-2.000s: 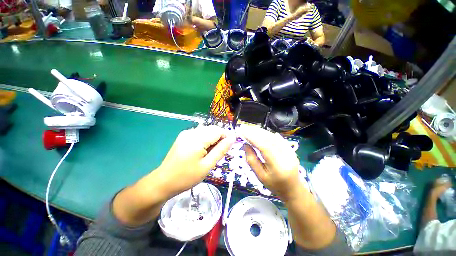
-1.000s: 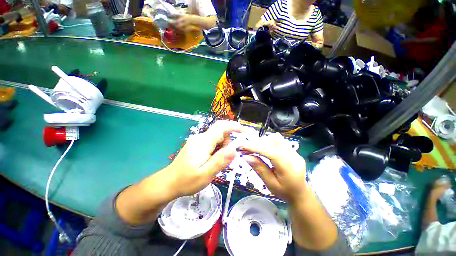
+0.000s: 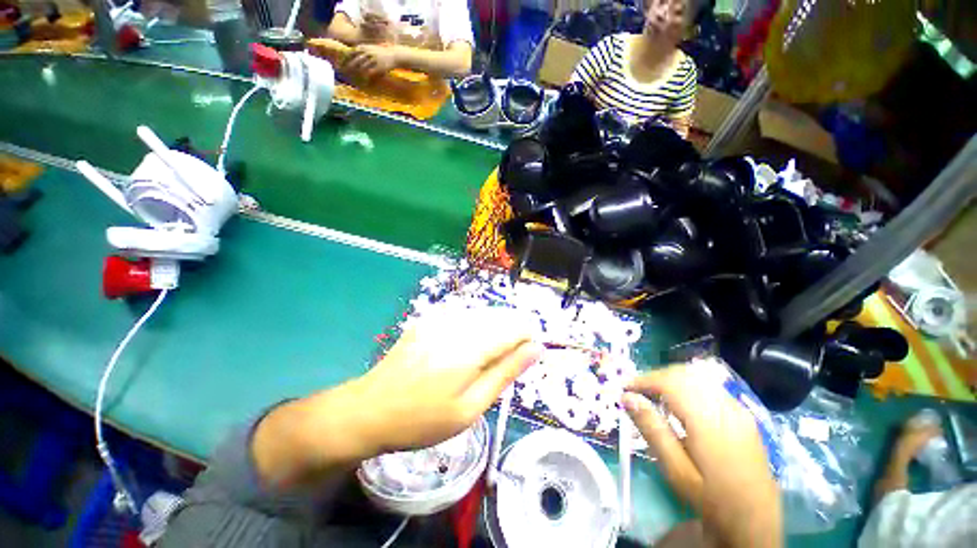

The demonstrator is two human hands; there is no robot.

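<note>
My left hand [image 3: 455, 369] is over the clear tray, thumb and fingertips pinched on a thin reddish wire [image 3: 573, 348]. My right hand [image 3: 707, 444] is right of the tray, its fingertips at the top of an upright white antenna [image 3: 627, 471]; whether it grips it is unclear. A white housing with a centre hole [image 3: 536, 498] lies below the tray, another antenna [image 3: 501, 434] at its left side. A white bowl-like shell [image 3: 423, 471] lies left of it, partly under my left forearm. Small white parts [image 3: 584, 391] fill the tray.
Black shells [image 3: 632, 209] are heaped behind the tray. Plastic bags [image 3: 814, 460] lie right. A white unit with red fitting [image 3: 177, 203] stands left; another [image 3: 295, 86] is on the green belt [image 3: 354, 161]. Two people sit opposite; another person's hand [image 3: 916, 444] is at right.
My hands have parted; the right hand moved right and down. A white unit with a red fitting now lies on the belt, and the person opposite no longer holds one. The view shifted slightly.
</note>
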